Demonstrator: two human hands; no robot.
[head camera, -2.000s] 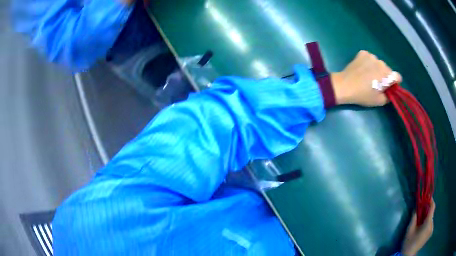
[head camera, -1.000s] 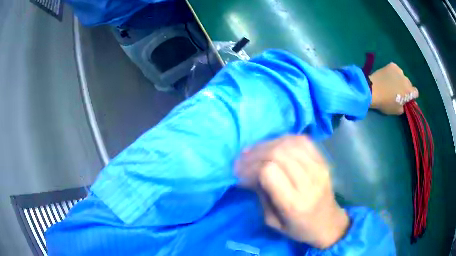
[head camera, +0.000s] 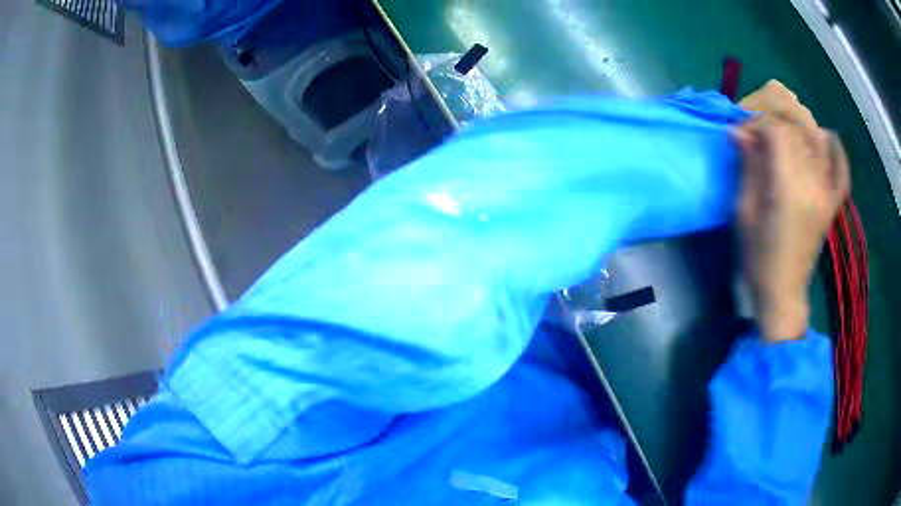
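A bundle of thin red wires with dark strands among them hangs down at the far right over the green bench. Its lower tips are dark. Its upper end goes behind my right hand, which is blurred, with fingers curled. My left hand is mostly hidden behind the right one; only its back and knuckles show at the top of the bundle. The white connectors are not visible. Whether my right fingers hold anything is hidden.
The green bench has a pale rail along its far side. Clear crumpled plastic and black tabs lie at the near edge. A grey-white object is below the bench, beside a neighbour's blue sleeve. A floor grate is lower left.
My right hand has left the lower end of the bundle, passed in front of my body and moved up over my left hand. The wires now hang with their lower end free.
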